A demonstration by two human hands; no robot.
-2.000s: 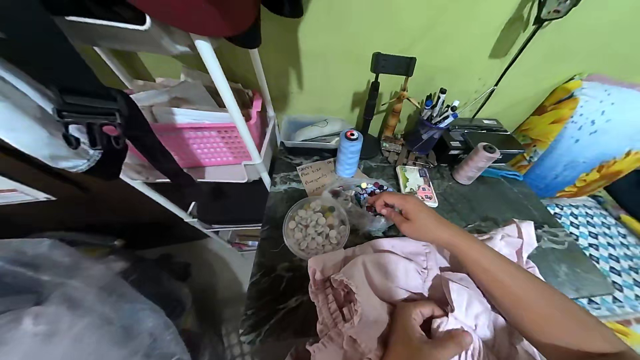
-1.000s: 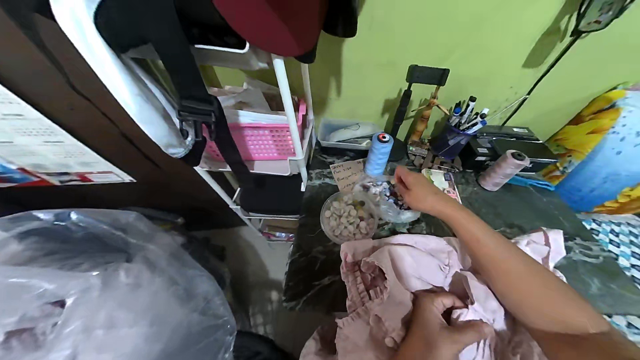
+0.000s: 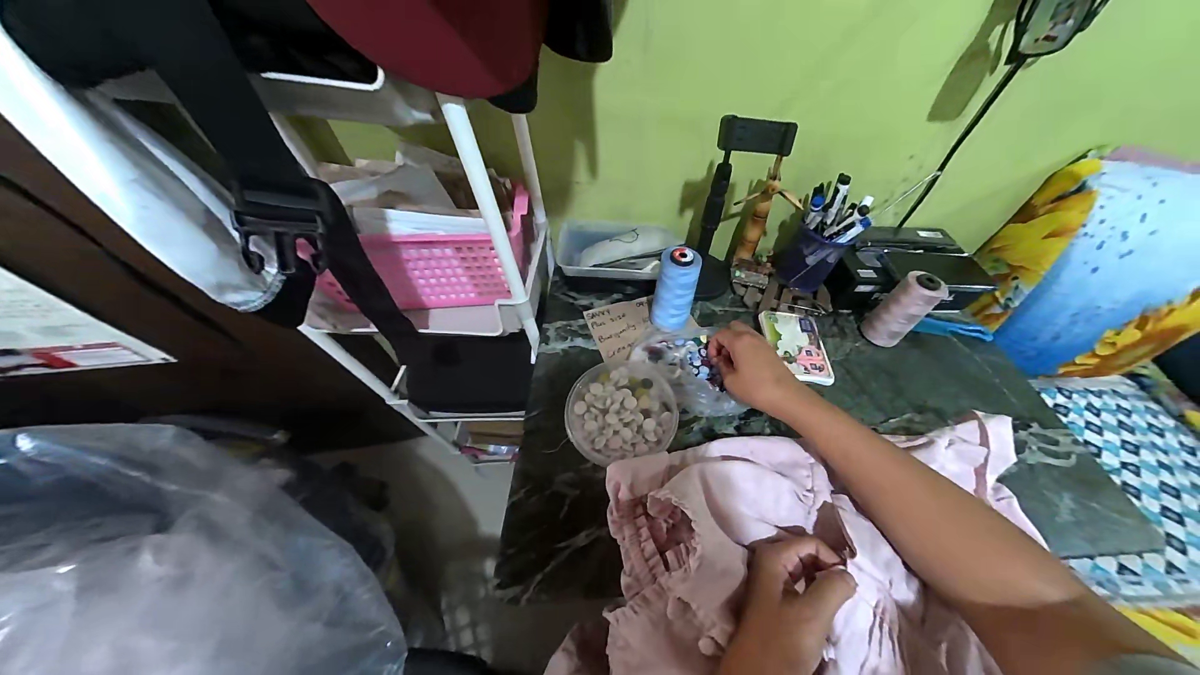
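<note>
My left hand (image 3: 792,595) pinches the light pink garment (image 3: 750,487), which has gathered ruffles and lies over the front of the dark marble-patterned table (image 3: 553,525). My right hand (image 3: 750,366) reaches across with its fingertips in a clear plastic bag of dark and blue buttons (image 3: 689,361); whether it grips a button cannot be told. Left of the bag stands a round clear tub of whitish buttons (image 3: 622,412). Behind them are a blue thread cone (image 3: 675,289) and a piece of brown card with handwriting (image 3: 617,328).
A pink thread cone (image 3: 904,309), a patterned phone-like item (image 3: 797,347), a pen holder (image 3: 814,258) and a clear plastic tray (image 3: 609,253) stand farther back. On the left are a white shelf rack with a pink basket (image 3: 431,267) and a large plastic bag (image 3: 187,562).
My right hand remains at the bag of small buttons, with its fingers shifting slightly there. My left hand stays on the pink garment. The view has swung about.
</note>
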